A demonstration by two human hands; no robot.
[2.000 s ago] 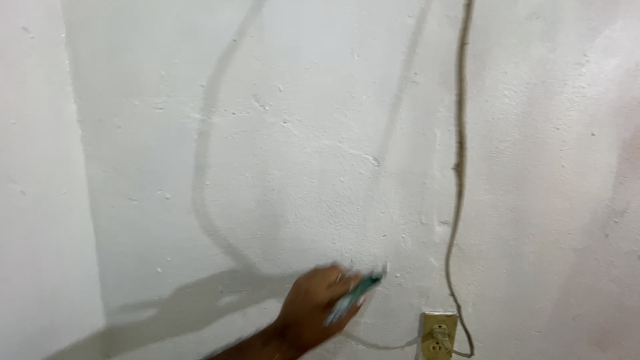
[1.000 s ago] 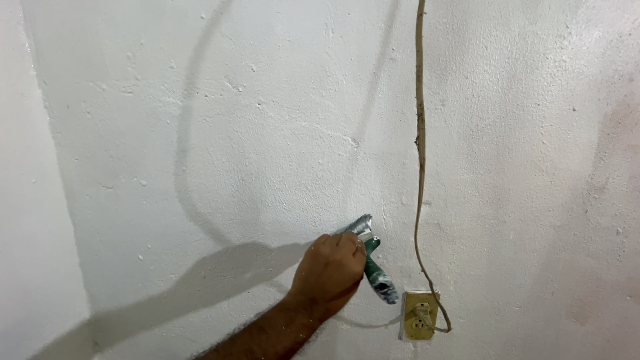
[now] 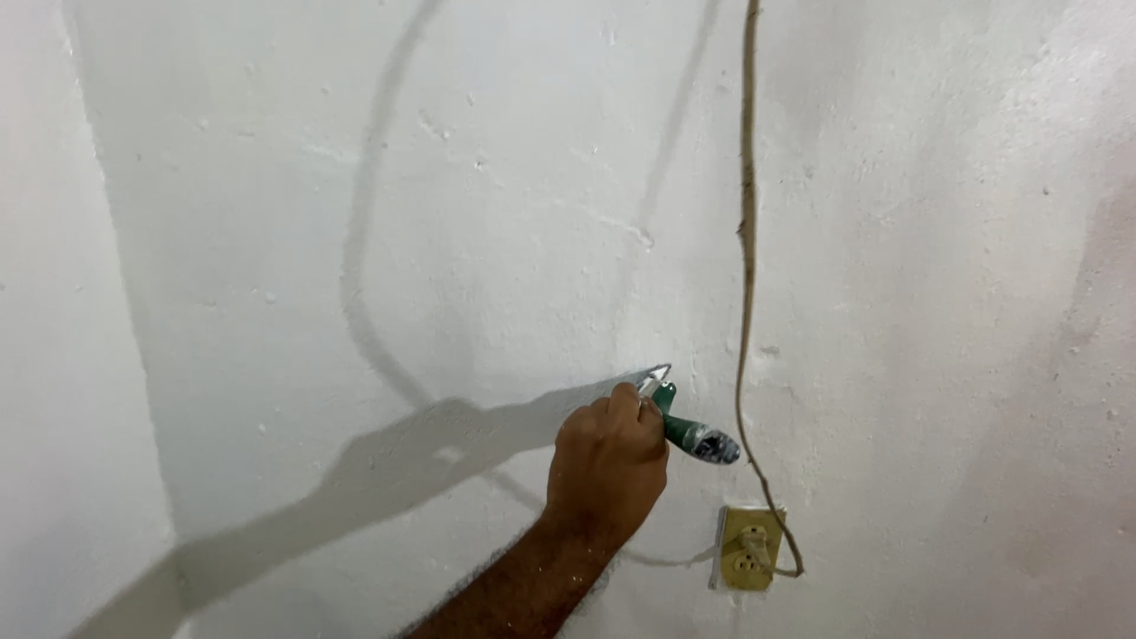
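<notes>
My left hand point(image 3: 608, 466) is closed around a green-handled tool point(image 3: 697, 437) and is seen from its back. The handle's rounded end, smeared with white and dark material, sticks out to the right of the fist. A narrow, whitish working end points up and right at the white wall point(image 3: 532, 293); whether it is a brush or a putty knife cannot be told, nor whether it touches the wall. My right hand is out of view.
A brown cord point(image 3: 747, 266) hangs down the wall right of my hand. It loops into a plug in a yellowish outlet point(image 3: 738, 577) at lower right. Another wall face point(image 3: 71, 311) meets this one at the left. Small bumps and a raised crack mark the surface.
The tool's handle end pointed down and left two seconds ago; since one second ago it sticks out to the right of my fist. The hand keeps its grip on the tool.
</notes>
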